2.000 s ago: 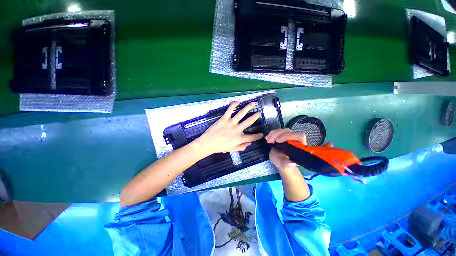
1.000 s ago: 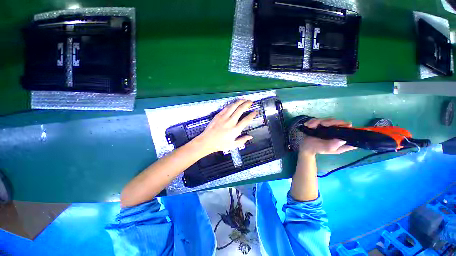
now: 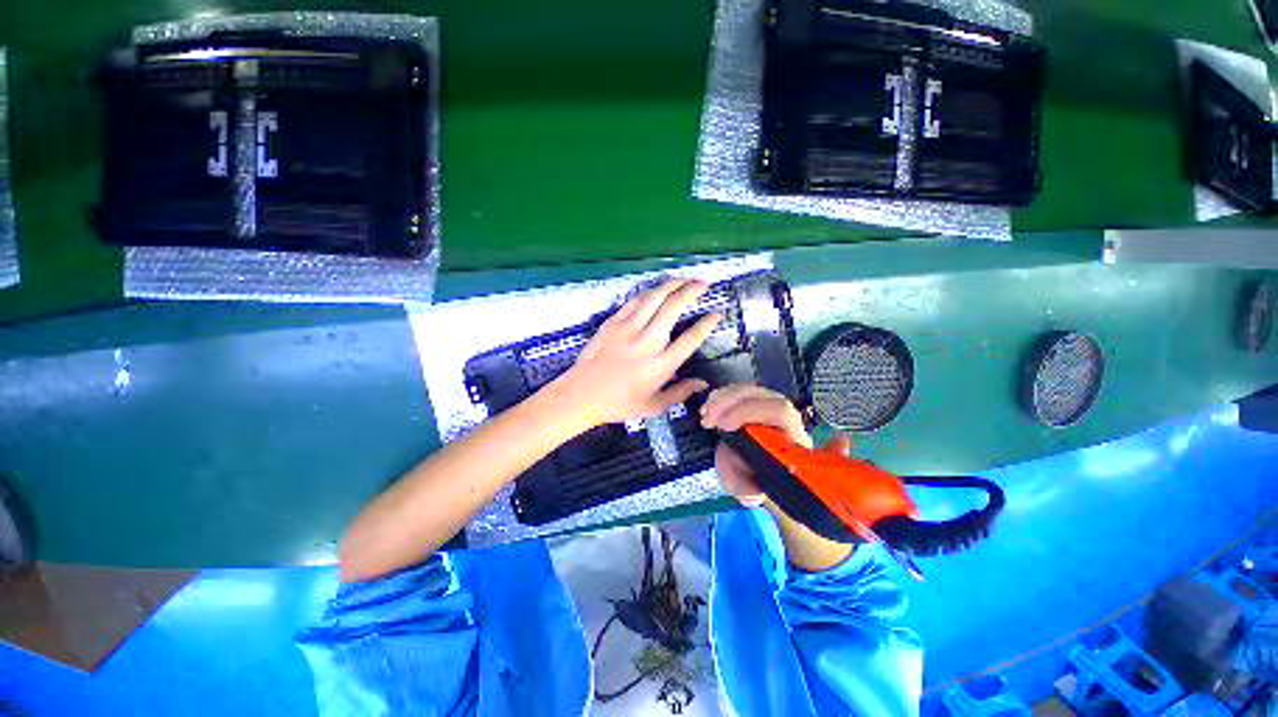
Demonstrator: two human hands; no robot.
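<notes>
A black housing (image 3: 589, 469) lies slightly turned on a silvery-white protective sheet (image 3: 446, 343) at the bench edge. My left hand (image 3: 638, 357) lies flat on the housing with its fingers spread, holding nothing. My right hand (image 3: 757, 427) grips the orange and black electric screwdriver (image 3: 841, 490) over the housing's right part. The driver's tip is hidden by my right hand. A silver centre strip (image 3: 662, 441) shows below my left hand. No screws can be made out.
Round screw dishes stand on the bench right of the housing, one close by (image 3: 859, 377) and one further along (image 3: 1062, 378). Beyond, the green belt (image 3: 561, 140) carries more housings on sheets. Blue crates (image 3: 1121, 672) stand at the lower right.
My right hand moved with the screwdriver from the housing to the near dish, then back over the housing. My left hand stayed on the housing. The housings on the belt shifted right.
</notes>
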